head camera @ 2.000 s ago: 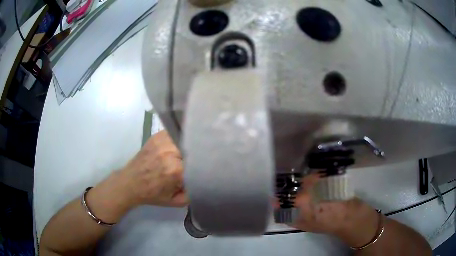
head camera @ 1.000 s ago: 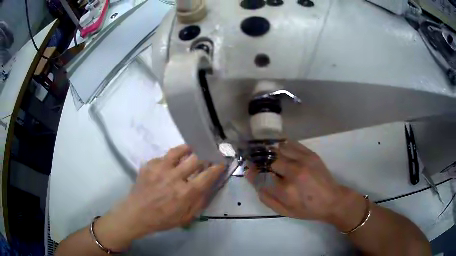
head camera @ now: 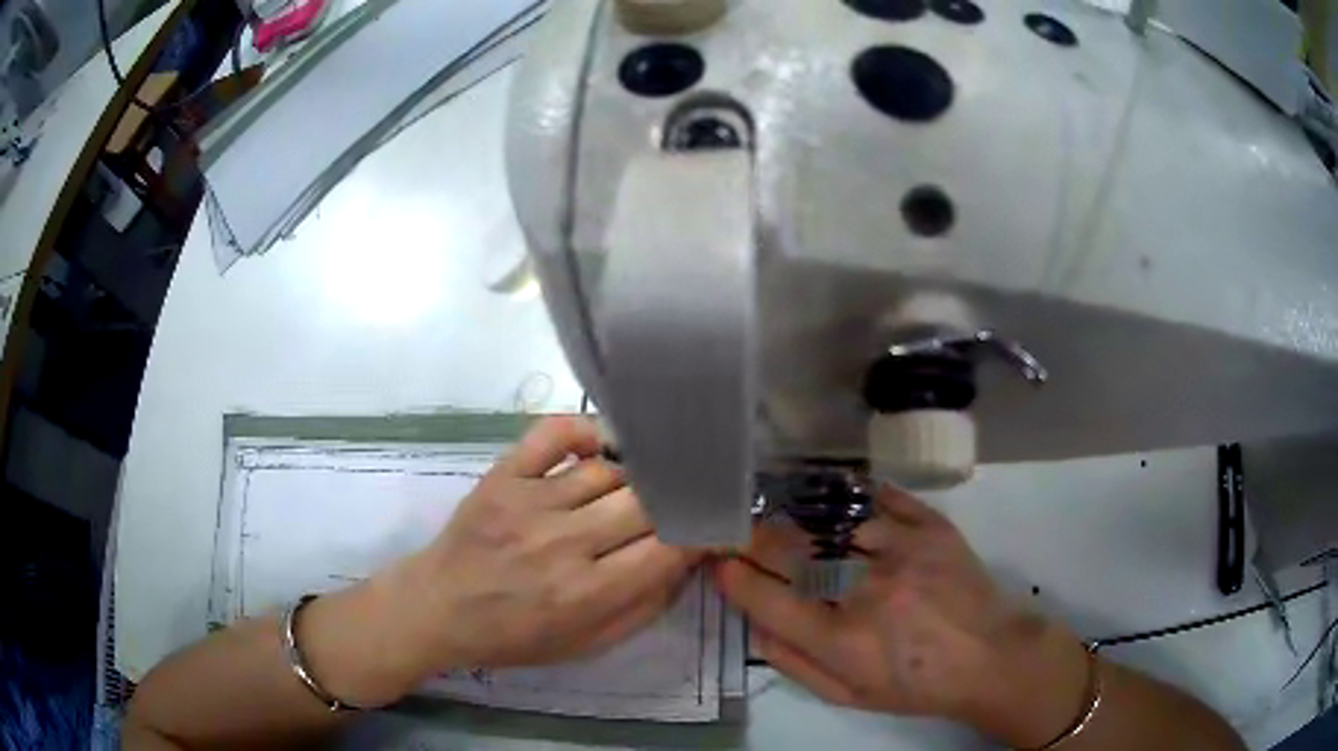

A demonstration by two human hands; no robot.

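The white pattern template (head camera: 338,528) with printed lines lies flat left of and below the machine head. A green fabric panel (head camera: 382,427) shows as a border along its far and near edges. My left hand (head camera: 550,565) lies on the template, fingers pointing at its right end. My right hand (head camera: 880,602) is at the template's right edge, fingertips close to the left hand's. The cream sewing machine head (head camera: 836,220) hides the presser foot and needle. Whether the fingers pinch the layers cannot be made out.
A stack of cut panels (head camera: 352,125) lies at the far left of the table. Black thread snips (head camera: 1230,521) and a thin metal tool (head camera: 1280,605) lie on the right. A cream tension knob (head camera: 922,446) projects from the head.
The template and green panel have turned from slanting to lying straight across the table, nearer me. Both hands have moved slightly, staying close together. The camera view has shifted.
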